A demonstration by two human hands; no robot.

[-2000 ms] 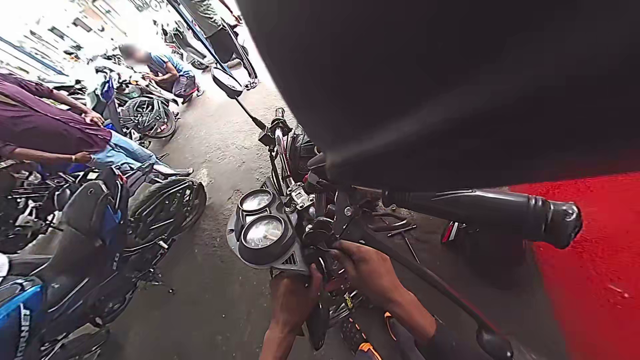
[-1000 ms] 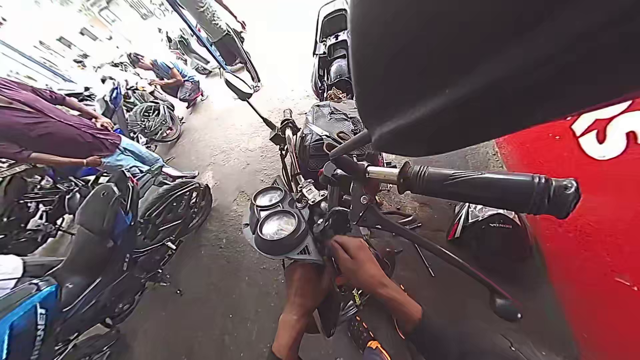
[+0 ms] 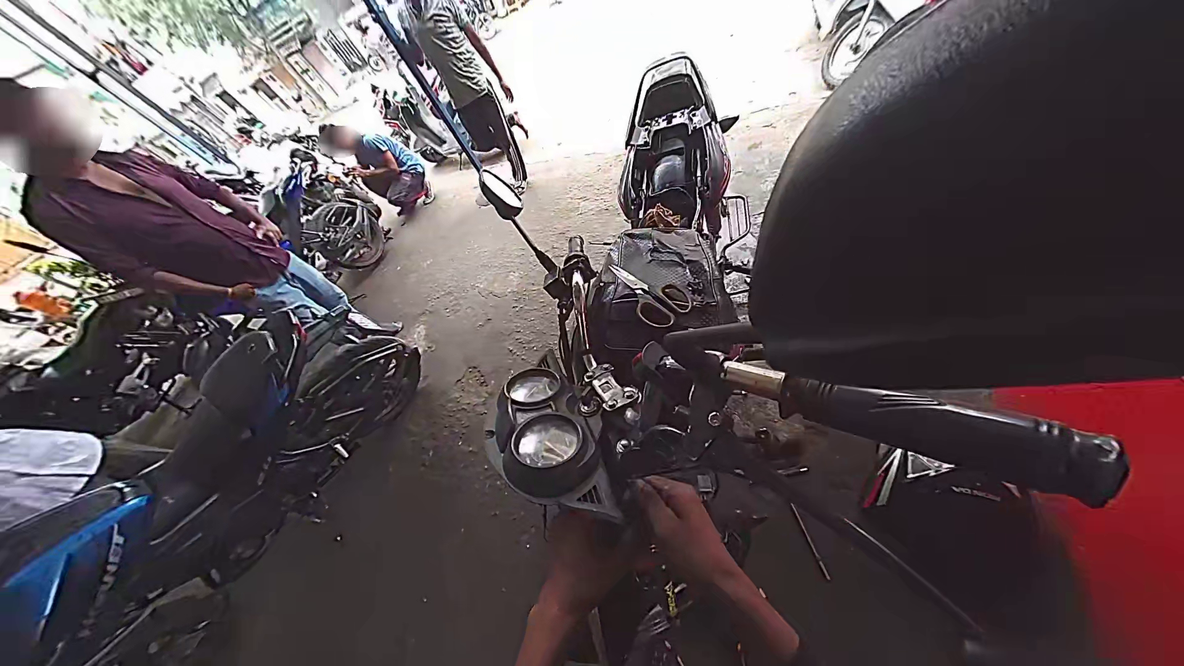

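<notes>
Below the twin-dial instrument cluster (image 3: 546,442) of a motorcycle, my left hand (image 3: 587,555) reaches in behind the cluster's lower edge, its fingers hidden. Close on its right, my right hand (image 3: 680,527) has bent fingertips at the dark parts beside the cluster; what they hold cannot be made out. A black rubber handlebar grip (image 3: 953,439) and a lever (image 3: 888,555) extend to the right. Scissors (image 3: 655,298) with dark handles lie on the black textured cover (image 3: 671,259) over the tank area. A round mirror (image 3: 500,194) stands on the far handlebar.
A large black padded object (image 3: 971,203) blocks the upper right view. Parked motorcycles (image 3: 231,407) line the left, where a person in a maroon shirt (image 3: 176,222) leans. Farther off, one person crouches (image 3: 388,162) and another stands (image 3: 453,55). A red surface (image 3: 1119,536) borders the right.
The view has shifted, bringing the motorcycle's rear and the scissors into sight. Both hands remain below the instrument cluster.
</notes>
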